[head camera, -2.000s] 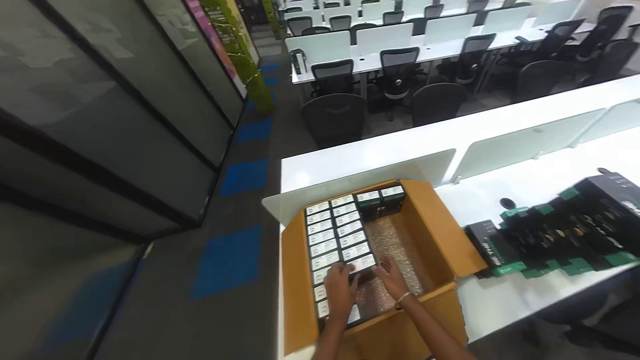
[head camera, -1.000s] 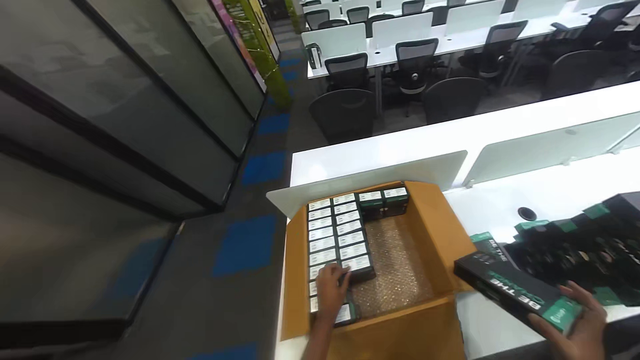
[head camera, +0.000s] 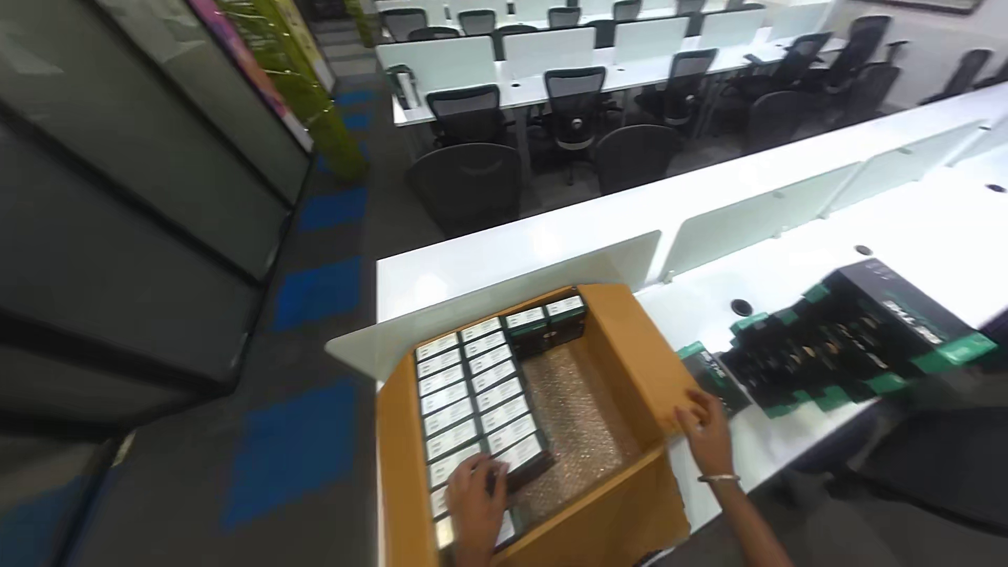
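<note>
My left hand (head camera: 476, 500) reaches into an open cardboard carton (head camera: 634, 339), its fingers on the small dark boxes (head camera: 504, 417) with white labels packed upright in two columns; whether it grips one is hidden. Two more such boxes (head camera: 546, 327) stand in the far row. Bubble wrap (head camera: 571, 425) covers the carton's bottom at the right. At the carton's right flap is my right hand (head camera: 706, 429), its fingers apart and nothing seen in them. Just beyond it a black and green box (head camera: 713, 378) lies on the white desk, beside several more black and green boxes (head camera: 827, 350).
A low frosted divider (head camera: 504, 295) runs behind the carton, with a white ledge (head camera: 551, 228) past it. Cable holes (head camera: 740, 307) pierce the desk. An office chair (head camera: 929, 457) is at the lower right. Glass panels (head camera: 142, 197) line the left; more desks and chairs stand beyond.
My right hand held a black and green box one second ago; it is now at the carton's flap without that box. My left hand stays over the boxes at the carton's near left.
</note>
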